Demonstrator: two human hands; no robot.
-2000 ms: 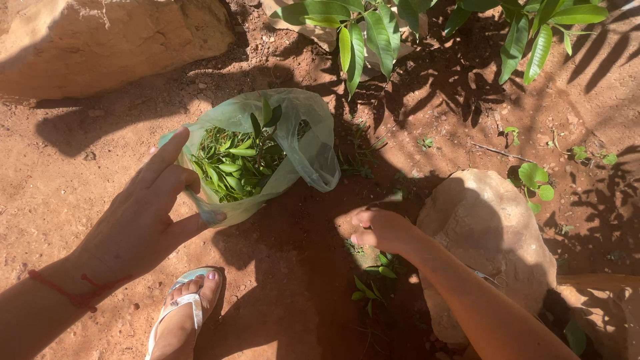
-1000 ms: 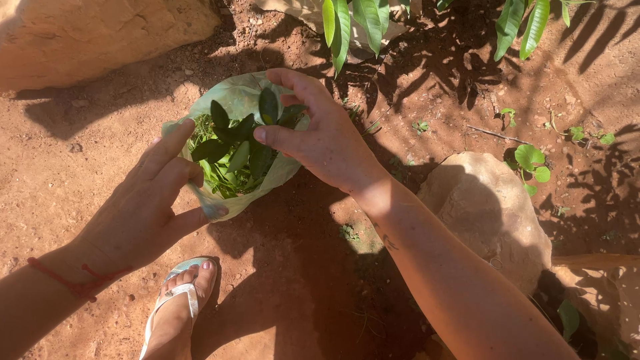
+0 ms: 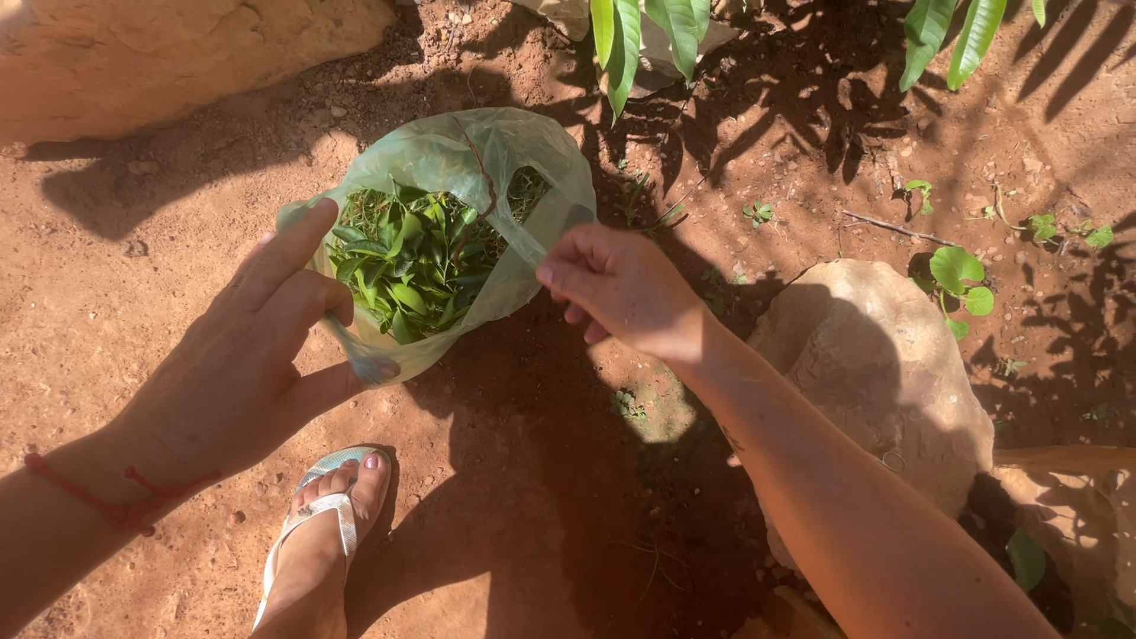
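A pale green translucent plastic bag (image 3: pixel 532 146) hangs or stands above the reddish soil, its mouth spread wide. Inside lie green leafy sprigs (image 3: pixel 408 266) and finer greenery, with a thin brown stem (image 3: pixel 479 164) across the bag's upper part. My left hand (image 3: pixel 266 328) holds the bag's left rim, its fingers and thumb spread along the edge; a red string bracelet is round the wrist. At the bag's right side, my right hand (image 3: pixel 617 284) pinches its edge or handle between thumb and fingers.
A large rock (image 3: pixel 177 58) lies upper left, and another rock (image 3: pixel 874 373) sits under my right forearm. Long green leaves (image 3: pixel 626 49) hang in at the top. Small plants (image 3: pixel 957 269) grow at right. My foot in a white-strapped flip-flop (image 3: pixel 333 506) stands below the bag.
My right hand was low right of the bag, then over its mouth with dark green leaves. It has since moved right to the bag's edge, with those leaves let go.
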